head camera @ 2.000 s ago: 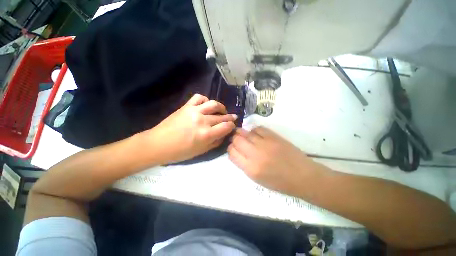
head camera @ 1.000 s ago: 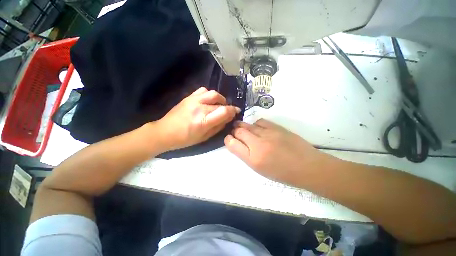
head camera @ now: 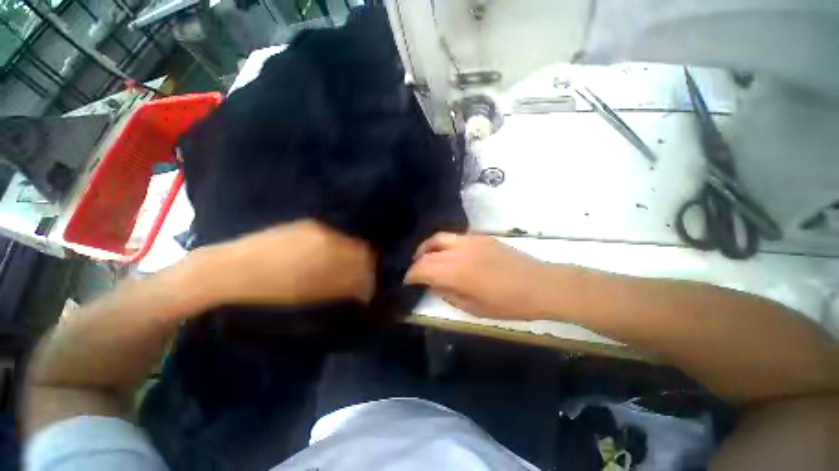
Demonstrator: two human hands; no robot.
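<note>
The dark garment (head camera: 313,138) lies heaped left of the needle area and now hangs over the table's front edge. My left hand (head camera: 317,262) is blurred and closed on the garment near that edge; its fingertips are hidden. My right hand (head camera: 474,274) rests at the garment's right border, fingers bent, fingertips on the dark cloth. The white sewing machine head (head camera: 515,46) stands beyond my hands. The needle area (head camera: 465,156) is dark and unclear, with a cream ribbed knob (head camera: 478,124) and a round metal disc (head camera: 492,176) beside it.
Black-handled scissors (head camera: 722,207) lie at the right, with slim silver tweezers (head camera: 616,120) left of them. A red plastic basket (head camera: 115,207) stands left of the garment. A bag with pale scraps (head camera: 635,432) is below the table's wooden edge (head camera: 534,336).
My left hand has moved down and left, away from the needle, pulling cloth toward the table's front edge. My right hand stays near its place. The view has shifted, showing more at the left.
</note>
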